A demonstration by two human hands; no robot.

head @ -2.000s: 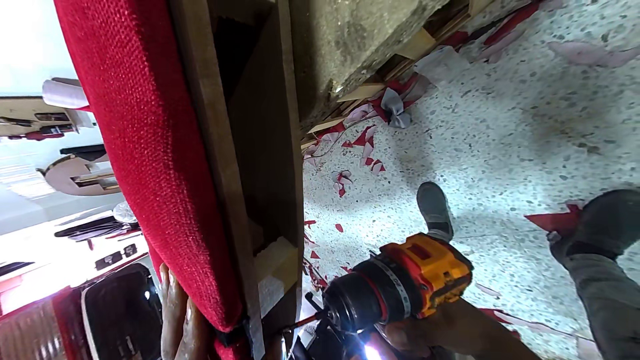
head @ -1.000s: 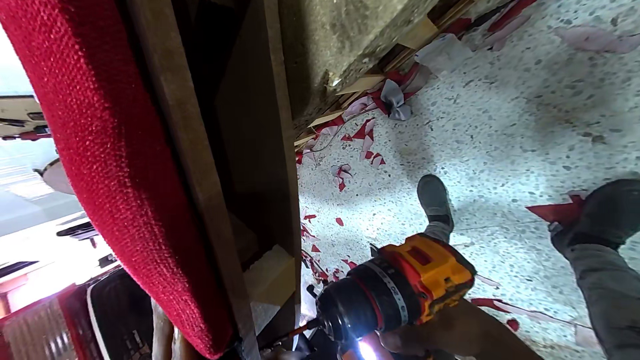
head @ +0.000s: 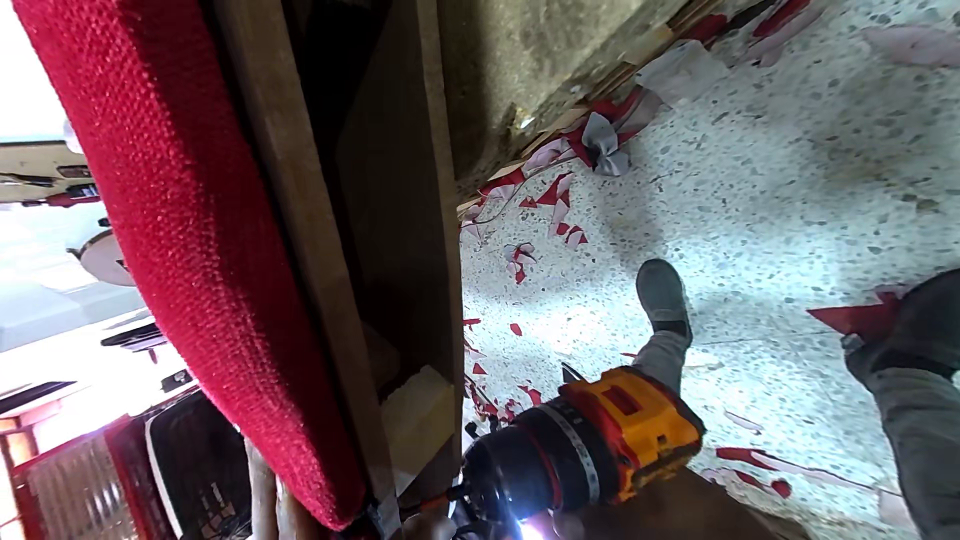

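My right hand (head: 637,514) is around the grip of a yellow and black cordless drill (head: 581,446) whose work light is on. The drill's bit (head: 435,501) points left at the lower end of a wooden frame (head: 315,195). Red woven upholstery (head: 202,262) covers a padded part along the frame's left side. My left hand (head: 274,491) lies at the bottom against the lower end of this red padding, fingers partly hidden behind it. Some fingertips show beside the bit; whose hand they belong to I cannot tell. The bit's tip is hidden at the frame.
A worn, stained surface (head: 555,52) adjoins the frame at the top. Red and white fabric scraps (head: 555,191) lie scattered on the speckled floor (head: 750,247). My shoes stand on the right, one beside a red scrap (head: 859,319). A black object (head: 199,457) is at lower left.
The view has shifted a little against the red padding and frame since the first frame. My left hand shows less than two seconds ago. The drill stays at the frame's lower end.
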